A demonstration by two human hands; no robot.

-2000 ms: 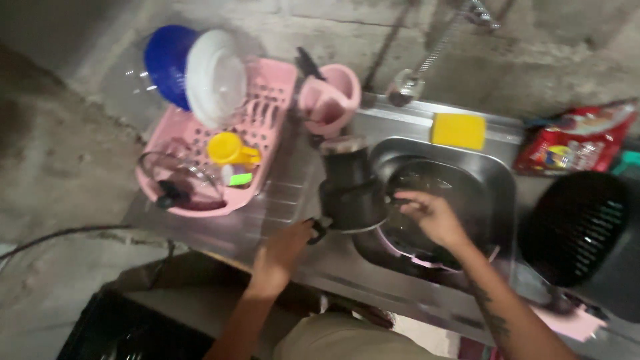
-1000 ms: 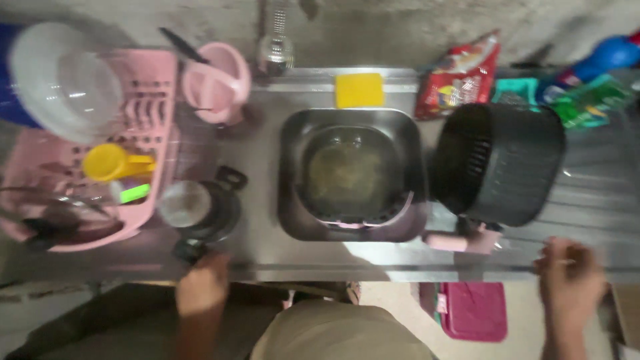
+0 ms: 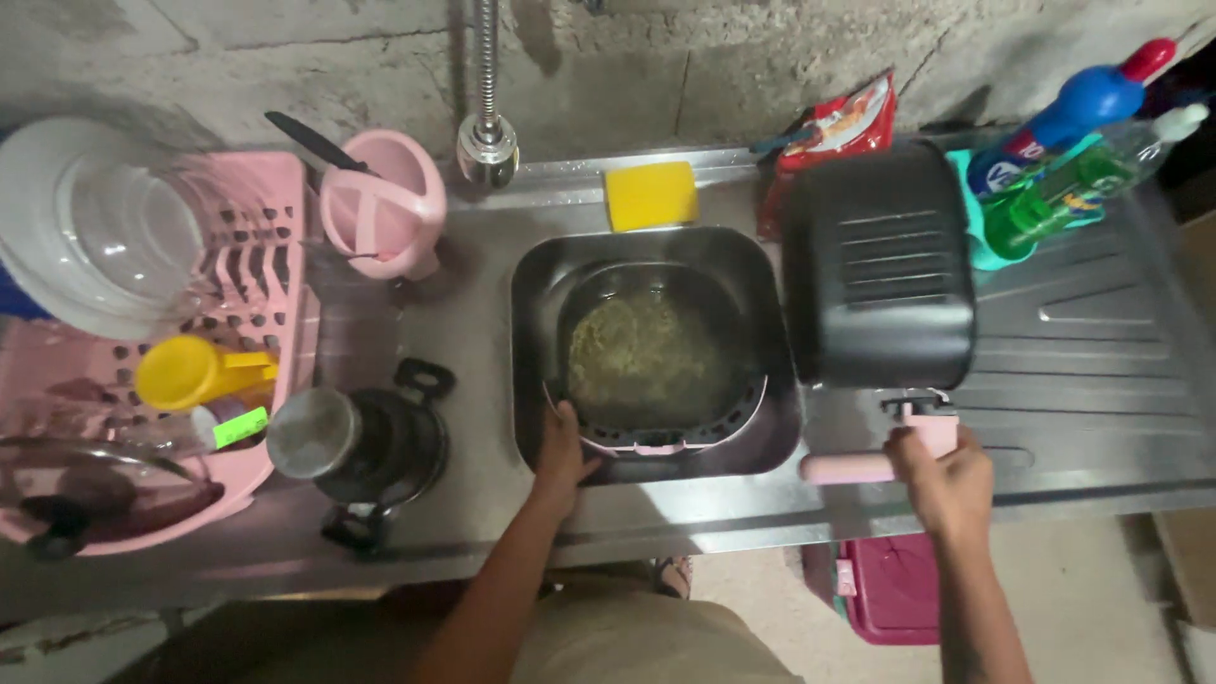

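Note:
A dark air fryer basket (image 3: 655,347) with a pink trim at its front sits in the steel sink (image 3: 774,437), cloudy yellowish liquid inside it. My left hand (image 3: 562,461) is at its front left edge, fingers partly hidden below the rim. On the right drainboard, my right hand (image 3: 945,475) is closed around a pink handle (image 3: 850,467), which lies by the front of an upturned black air fryer drawer (image 3: 879,271). Left of the sink stands a dark two-handled pot (image 3: 389,446), tilted or upside down, with a grey round piece (image 3: 313,432) on it.
A pink dish rack (image 3: 294,313) with plastic bowls, a yellow cup (image 3: 190,372) and a glass lid is at left. Behind are a pink cutlery holder (image 3: 382,204), the faucet (image 3: 488,147), a yellow sponge (image 3: 652,195), a red packet (image 3: 841,128) and bottles (image 3: 1064,119) in a teal caddy (image 3: 1012,252).
The pot, between my hands two seconds ago, now stands left of the sink. My left hand has left it and moved right to the basket. My right hand has come onto the pink handle.

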